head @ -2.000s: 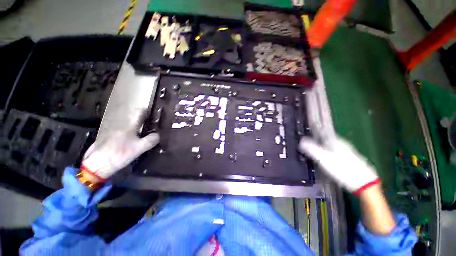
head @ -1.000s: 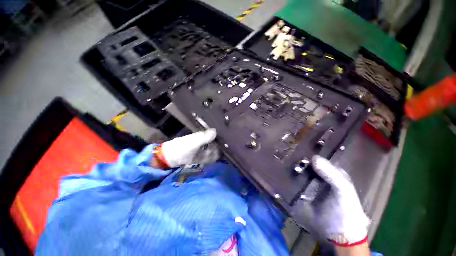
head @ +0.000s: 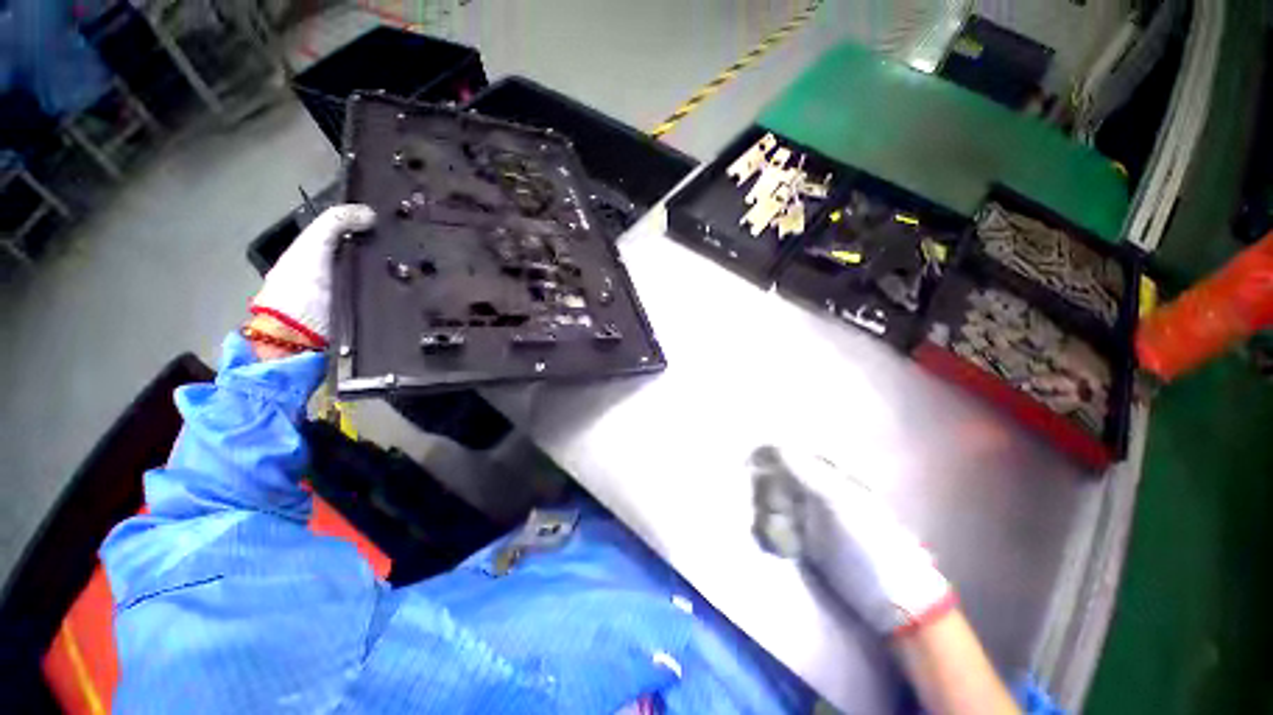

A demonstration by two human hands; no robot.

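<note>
The black carrier fixture [head: 461,314] is tilted up at the left, over the table's left edge and the black crate. My gloved left hand [head: 318,266] grips its left edge, thumb on the face; the other fingers are hidden behind it. My gloved right hand [head: 838,538] is over the bare metal table [head: 698,405], away from the fixture. It is blurred, with dark grey at its fingertips; whether it holds something cannot be told.
Parts bins [head: 1019,419] with red fronts stand at the table's far right, with cream pieces [head: 775,189], black-yellow parts [head: 873,252] and small grey pieces [head: 1026,349]. Black crates [head: 384,70] stand beyond the fixture. A green conveyor [head: 1187,489] and orange-red post [head: 1215,310] are right.
The fixture has moved left off the table and is tilted up, in my left hand alone. My right hand has let go of it. The view has turned left.
</note>
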